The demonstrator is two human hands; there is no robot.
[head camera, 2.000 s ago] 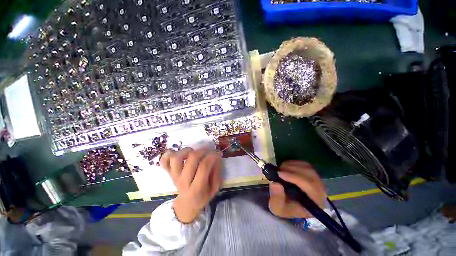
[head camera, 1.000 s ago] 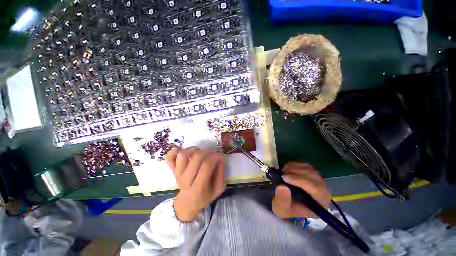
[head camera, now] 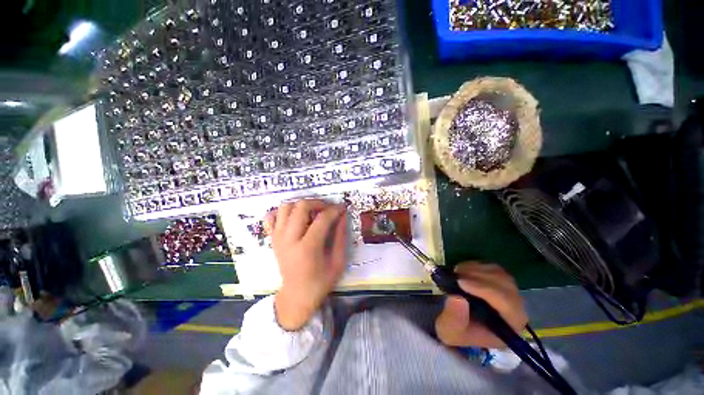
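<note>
My right hand (head camera: 482, 305) holds the black soldering iron (head camera: 486, 315); its silver tip is at the lower right part of the reddish-brown fixture block (head camera: 399, 224). The block has a round silver-grey spot. My left hand (head camera: 309, 247) is left of the block, over the white work sheet (head camera: 258, 270), its fingertips near the gold-silver components (head camera: 390, 199); whether it holds a small part cannot be told. A thin line, maybe solder wire (head camera: 366, 263), lies on the sheet. The dark small components on the sheet are partly hidden by my left hand.
The clear blister tray (head camera: 262, 183) covers the back left. The tan tip-cleaner bowl (head camera: 528, 139) is right of it, the blue bin (head camera: 540, 48) behind. The black fume fan (head camera: 598, 231) stands right. Dark red parts (head camera: 191, 239) and a silver cylinder (head camera: 123, 266) lie left.
My left hand has moved up over the sheet, away from the block. The iron's tip has shifted toward the block's lower right. The view has shifted, showing more of the blue bin.
</note>
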